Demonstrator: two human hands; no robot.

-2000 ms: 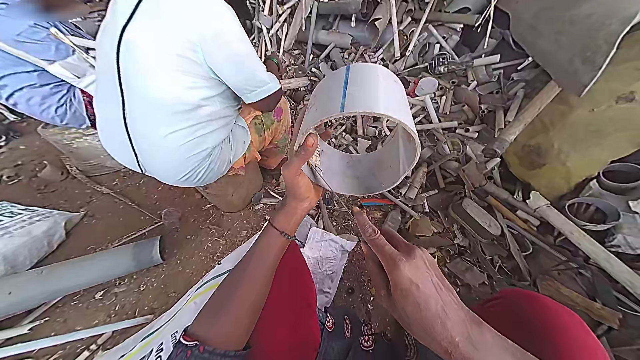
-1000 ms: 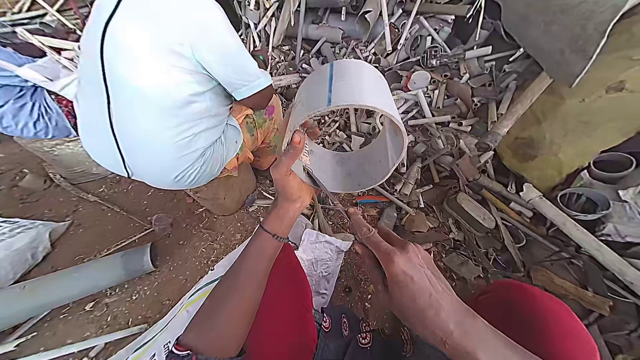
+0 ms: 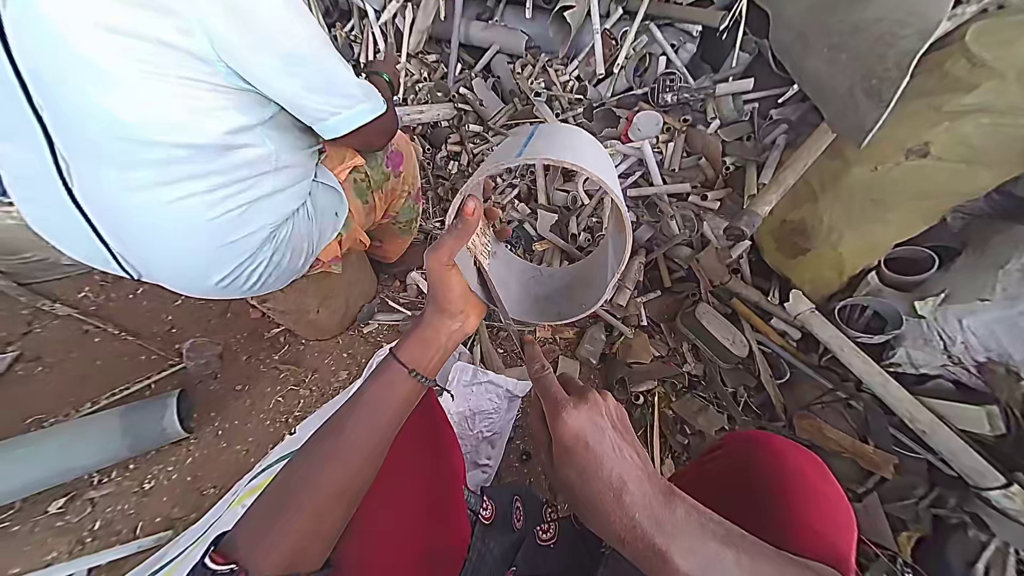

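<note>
A wide, short ring of grey-white plastic pipe (image 3: 552, 296) with a blue stripe is held up in front of me. Its left rim is in the grip of my left hand (image 3: 458, 276), thumb outside, some fingertips showing through the opening. Rough, pale material bearing writing lies under that thumb. My right hand (image 3: 580, 432) is closed below the ring, index finger stretched along a thin dark blade (image 3: 502, 310). The blade's upper end meets the ring's lower left edge beside my left palm. Its handle is hidden in my right hand.
A person in a light blue shirt (image 3: 192, 144) squats at left, near the ring. Pipe scraps (image 3: 672, 188) heap beyond it. A large grey pipe (image 3: 96, 444) lies lower left, a long pale pole (image 3: 896, 392) at right. A white sack (image 3: 480, 408) lies beneath my left arm.
The ring has tilted a little in my left hand. The other person's arm has shifted, and a hand with a green bangle now shows. Both my hands keep their holds.
</note>
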